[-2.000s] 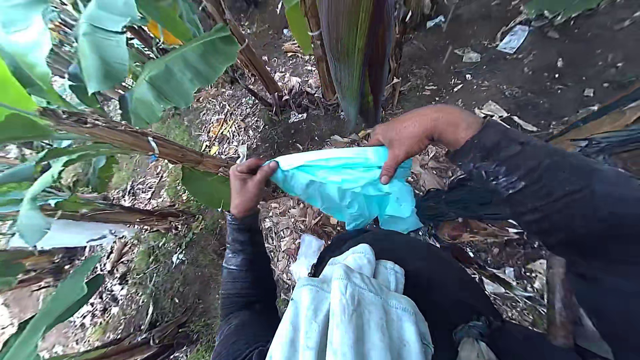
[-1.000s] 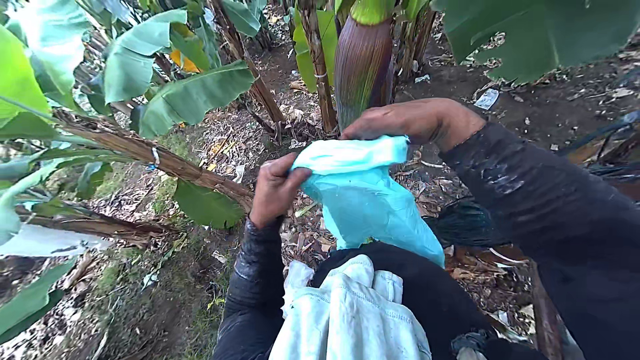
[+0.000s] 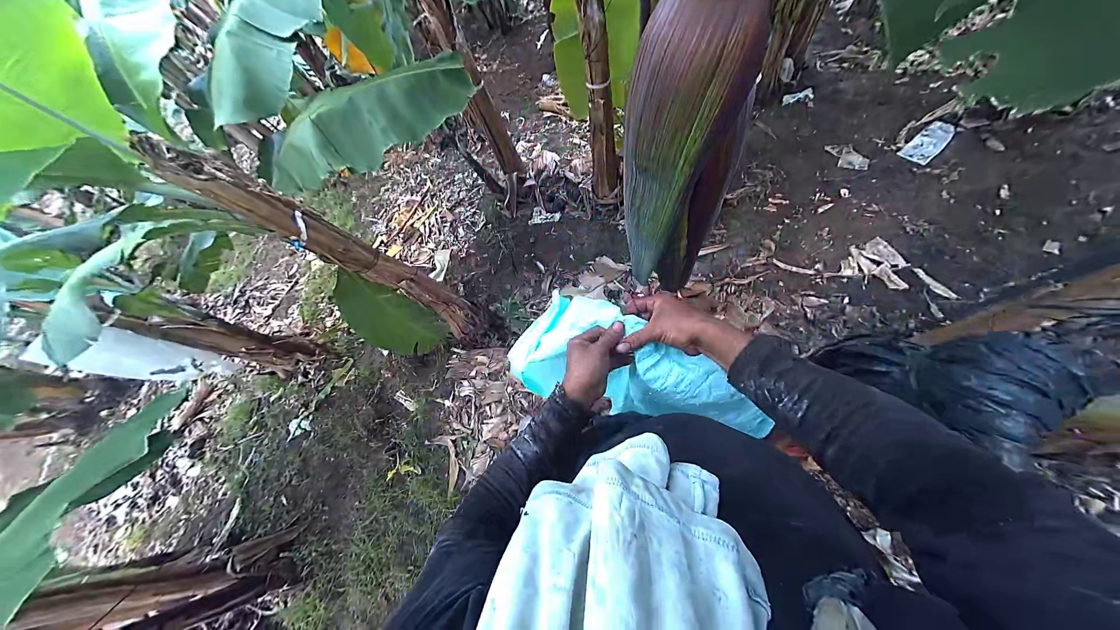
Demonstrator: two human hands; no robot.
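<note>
A thin light-blue plastic bag [image 3: 691, 389] hangs bunched in front of my body, with one end spread to the left. My left hand [image 3: 592, 360] grips its upper edge between thumb and fingers. Close against it, my right hand [image 3: 669, 325] also pinches the bag, the fingertips of both hands nearly meeting. Just above the hands hangs a large purple-green banana flower bud [image 3: 696, 131], tip down; whether the fingers touch it is hard to tell. Pale cloth [image 3: 626, 542] lies over my front, below the bag.
A leaning banana stem [image 3: 350, 249] with a tie round it stands at left, among broad leaves [image 3: 367, 118]. More stems [image 3: 600, 105] rise behind the bud. Dry leaf litter covers the soil. At right are dark plastic sheeting [image 3: 989, 376] and a pale scrap [image 3: 927, 143].
My hands have come together on the bag, which was stretched between them two seconds ago. The bag's top edge was folded over a second ago. The view has shifted, and the bud shows larger.
</note>
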